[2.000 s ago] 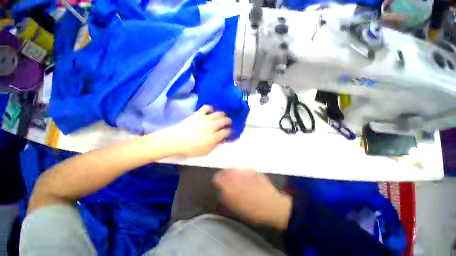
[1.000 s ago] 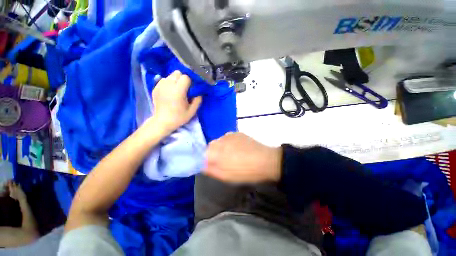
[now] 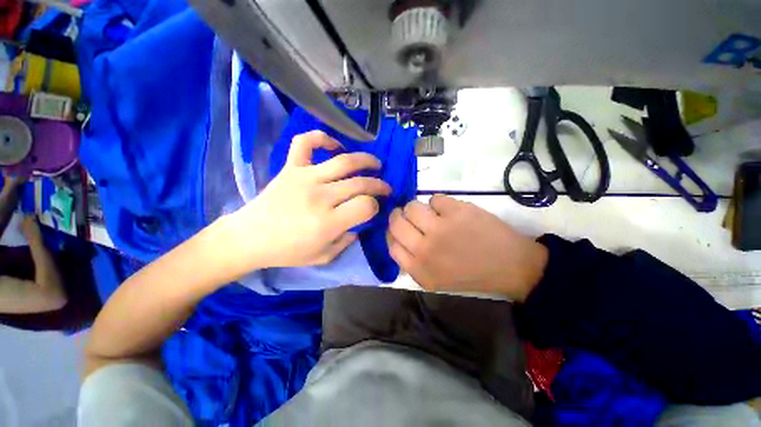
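Note:
A royal-blue garment piece with a paler blue-grey panel lies left of and below the needle area of the white-grey sewing machine. My left hand lies on the blue cloth with its fingers bent; the fingertips press on the folded part. My right hand grips the cloth's right edge between thumb and fingers, just below the presser foot. The two hands are close together but apart. The needle tip cannot be made out.
Black-handled shears lie right of the presser foot. Dark-purple snips, a black cloth strip and a dark block lie farther right. A purple tray is far left. Another person's arm shows at the left edge.
My left hand has moved right and down on the cloth. My right hand has moved right and up to the cloth's edge. The pale panel's crumpled part is spread flatter. The view is closer to the machine.

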